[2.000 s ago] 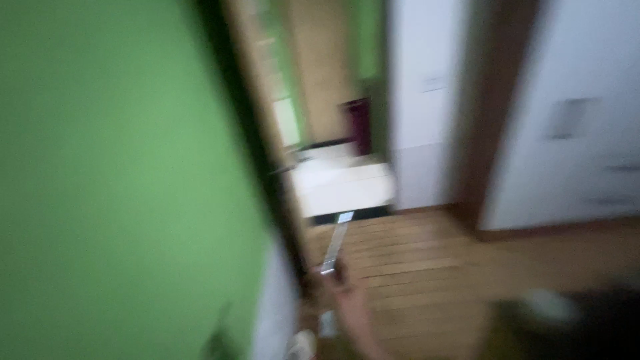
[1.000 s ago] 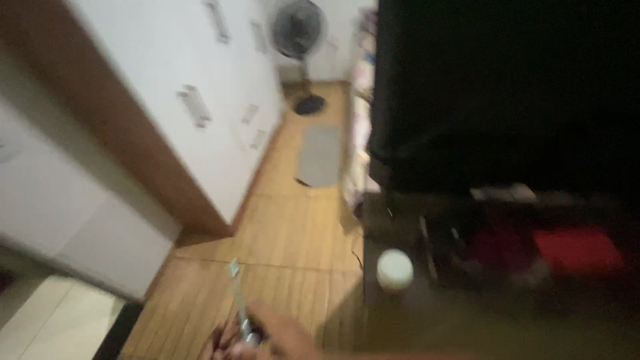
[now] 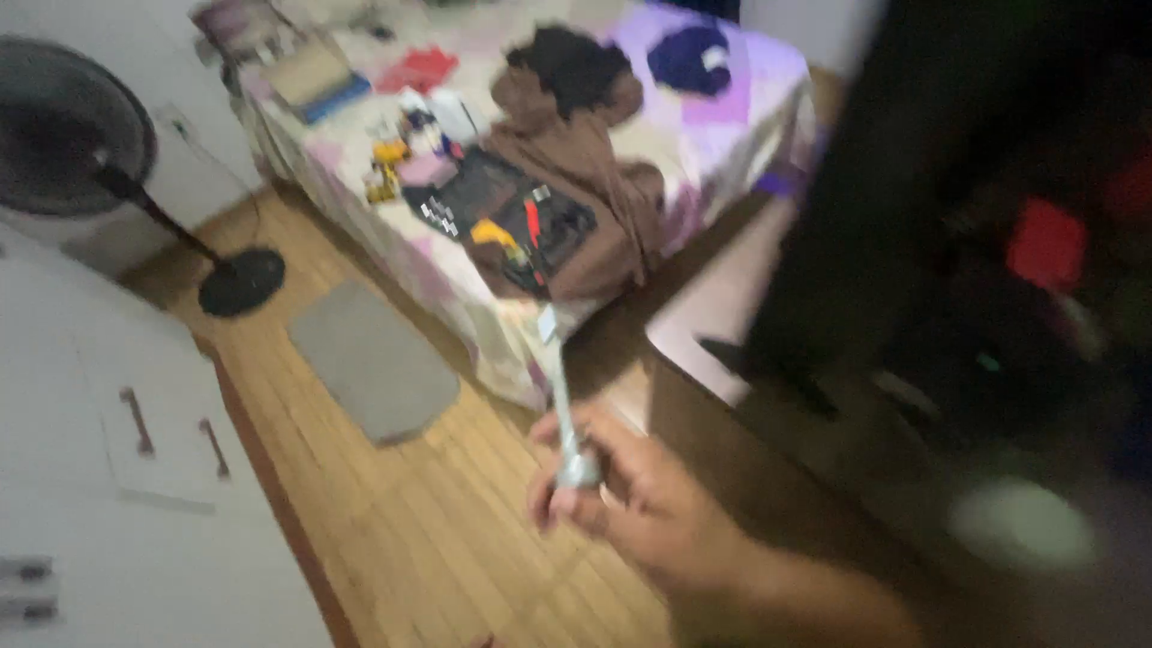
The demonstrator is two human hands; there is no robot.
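Note:
My right hand (image 3: 639, 495) reaches in from the lower right, its fingers closed around the round end of a slim, pale, long-stemmed tool (image 3: 563, 396). A small flat head tops the stem, which points up and away toward the bed corner; blur hides the exact kind of tool. Beyond it, a brown cloth (image 3: 576, 198) lies on the bed (image 3: 504, 360) with a dark bag or garment (image 3: 513, 216) on top, bearing yellow and red items. My left hand cannot be made out.
At the left stand a black pedestal fan (image 3: 241, 281) and a white cabinet (image 3: 162, 468) with handles. A grey mat (image 3: 373, 360) lies on the wood floor (image 3: 423, 531). A dark piece of furniture (image 3: 810, 468) fills the right, with a blurred pale round object (image 3: 1023, 525) there.
The view has swung from the doorway past the cabinet to the bed. My right hand still holds the slim tool, which shows in both earlier frames.

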